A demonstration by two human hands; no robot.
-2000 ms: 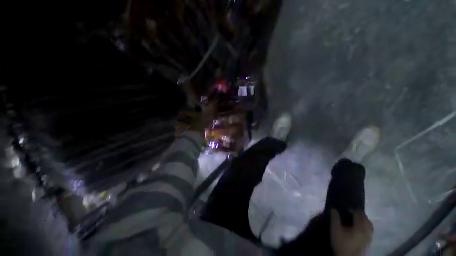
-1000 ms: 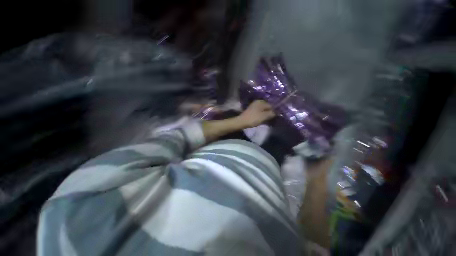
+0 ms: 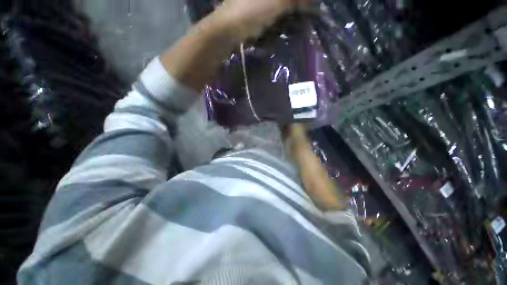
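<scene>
A dark purple polybagged garment bundle (image 3: 267,83) is close in front of my body, with glare on its film. A thin pale tie (image 3: 247,86) crosses it, and a white barcode label (image 3: 302,96) is on its right part. My left hand (image 3: 264,12) is at the bundle's top edge, blurred and partly cut off by the frame; its fingers seem closed over that edge. My right forearm (image 3: 314,170) comes up from below, and its hand is hidden behind the bundle's lower edge.
A pale slotted-angle upright (image 3: 422,75) slants across the upper right. Shiny stacked polybagged garments (image 3: 439,150) fill the right side, beside a pale shelf edge (image 3: 383,192). Dark wrapped garments (image 3: 55,61) are at upper left, beside grey floor (image 3: 142,33).
The purple bundle is now nearer my body, label side showing. My left hand has moved up to its top edge. The view has turned towards the shelving on the right.
</scene>
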